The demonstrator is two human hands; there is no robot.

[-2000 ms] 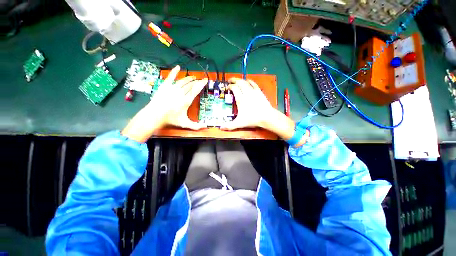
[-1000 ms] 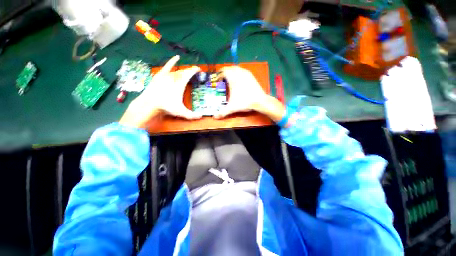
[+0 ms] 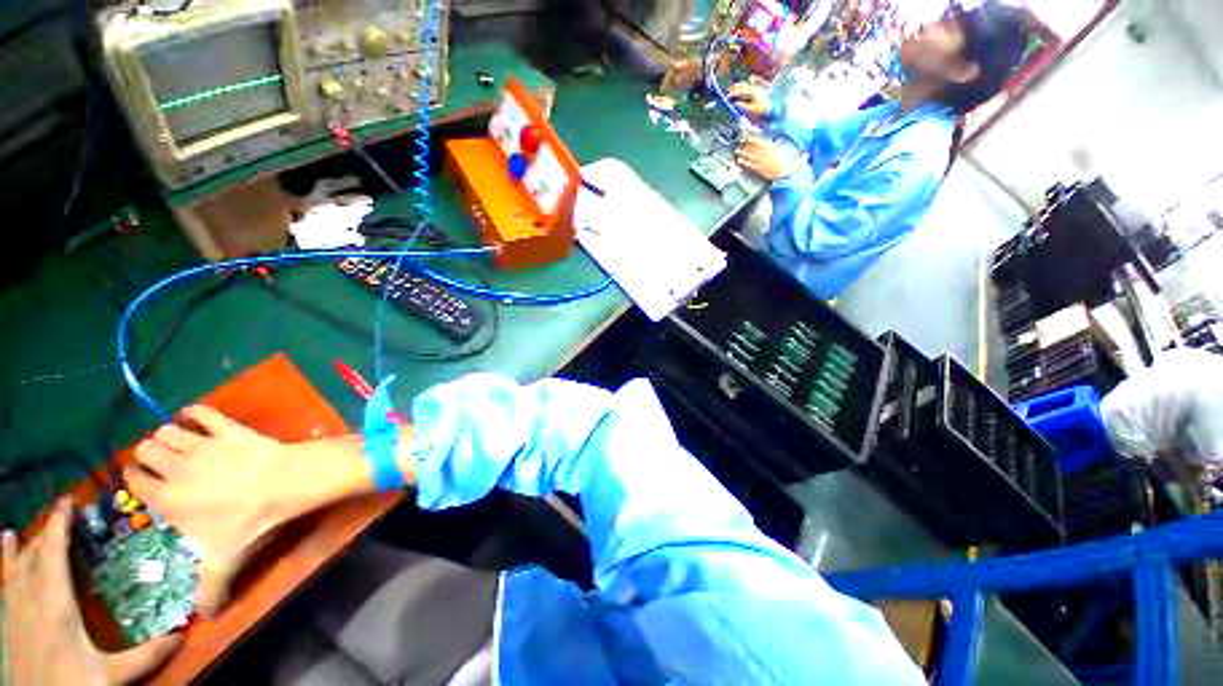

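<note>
A green circuit board lies on the orange-red fixture at the lower left, its crowded component side up. Coloured connectors show at its far edge. My left hand is cut off by the left edge of the picture; its thumb and fingers curve around the board's left side. My right hand lies along the board's right side, fingers over the far edge of the fixture. The fingertips on the far side are partly hidden. The blue wrist strap is on my right wrist.
Beyond the fixture are a red pen, a remote control, a blue cable, an orange test box and an oscilloscope. Right are a white sheet, black trays and another person.
The view has swung to the right, so the fixture and hands now appear at the lower left. The oscilloscope, trays and another person have come into view. Both hands remain around the board.
</note>
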